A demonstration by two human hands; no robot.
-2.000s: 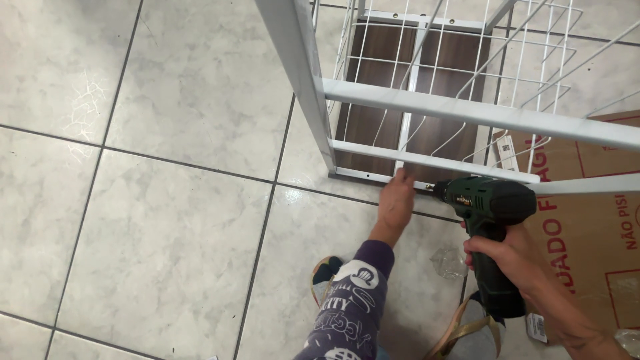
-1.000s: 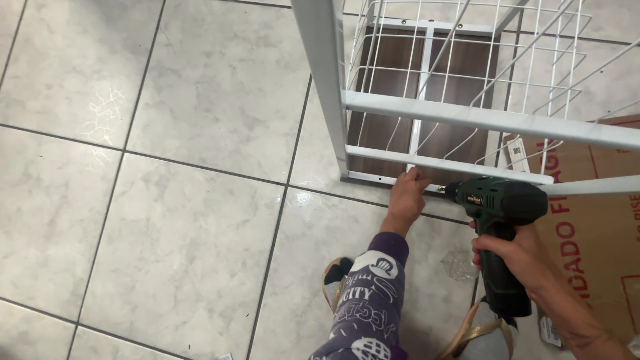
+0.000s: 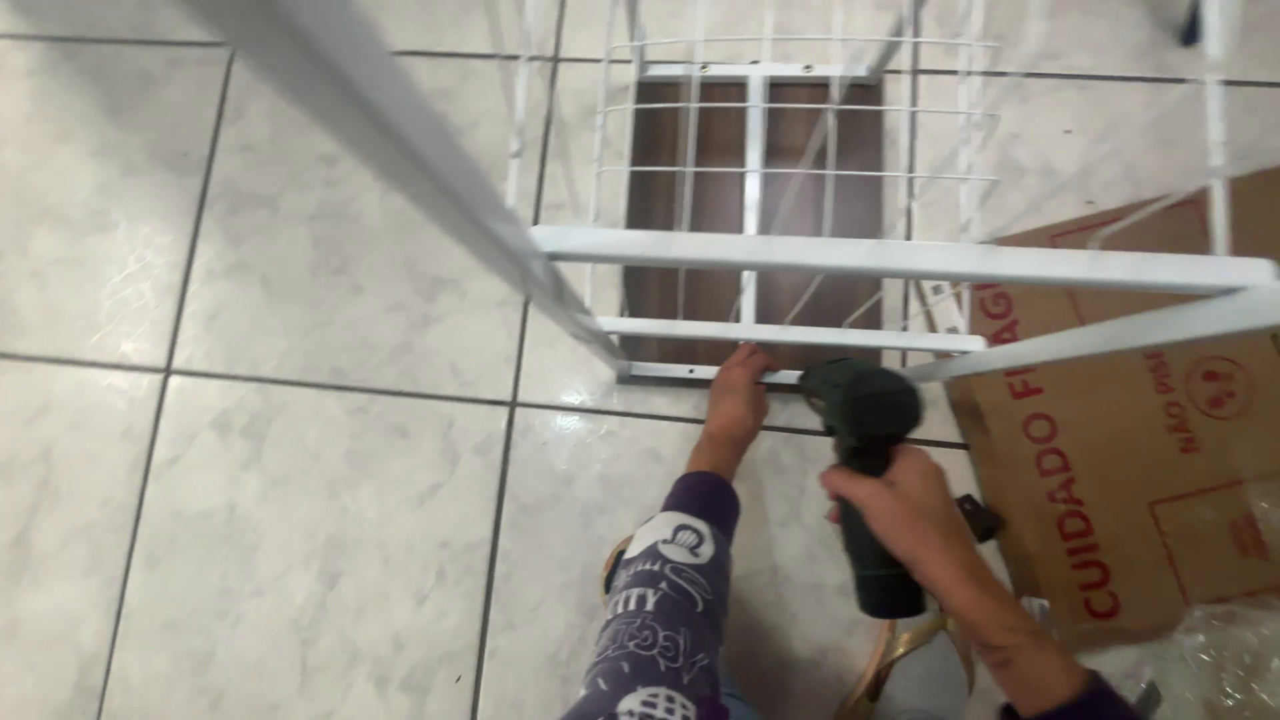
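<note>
My right hand (image 3: pixel 900 505) is closed around the grip of a dark green cordless drill (image 3: pixel 865 400), whose front end is at the lower rail of a white metal frame. My left hand (image 3: pixel 738 395) touches that rail (image 3: pixel 690 371) just left of the drill; its fingertips are partly hidden, and whether they pinch a small part cannot be told. A dark brown wooden panel (image 3: pixel 700 210) lies under the rail and the centre bar. White wire baskets (image 3: pixel 800 172) show inside the frame above it. The drill's tip is hidden from view.
A flat cardboard sheet (image 3: pixel 1120 420) with red printing lies on the tiled floor (image 3: pixel 340 520) at right, with clear plastic wrap (image 3: pixel 1210 660) at its lower corner. White frame posts (image 3: pixel 430 150) rise at left and cross in front. My sandalled feet are at the bottom.
The drill has swung, so its body now points more away from me and its tip is no longer seen. My left hand stays at the lower rail. The view has moved closer.
</note>
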